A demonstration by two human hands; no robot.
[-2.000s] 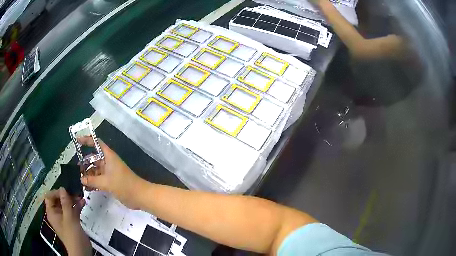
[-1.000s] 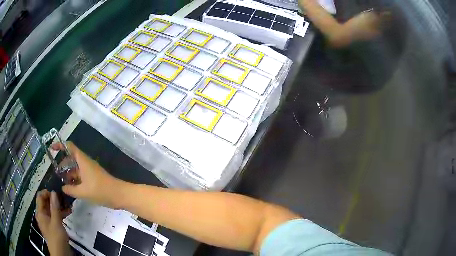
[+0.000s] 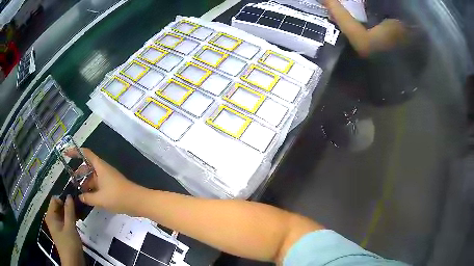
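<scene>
My right hand (image 3: 104, 184) holds a thin clear rectangular frame (image 3: 74, 160) upright in its fingertips at the left. My left hand (image 3: 63, 221) is just below it, fingers bent and close together; a dark patch shows at its fingertips, but whether it grips anything is unclear. Below the hands lies a white backing sheet (image 3: 112, 228) with black adhesive pieces (image 3: 157, 248). A large white blister tray (image 3: 228, 161) in the middle holds rows of yellow-edged frames (image 3: 228, 121).
Another stack of white sheets with black pieces (image 3: 280, 25) lies behind the tray. A tray of frames (image 3: 39, 130) is at the far left beside the green surface (image 3: 112, 39). Another person's arm (image 3: 353, 28) reaches in at top right, near a round stool (image 3: 358, 132).
My right hand has brought the frame lower and left, closer to my left hand. The far-left tray has moved up and further into view. The camera view swung and came back.
</scene>
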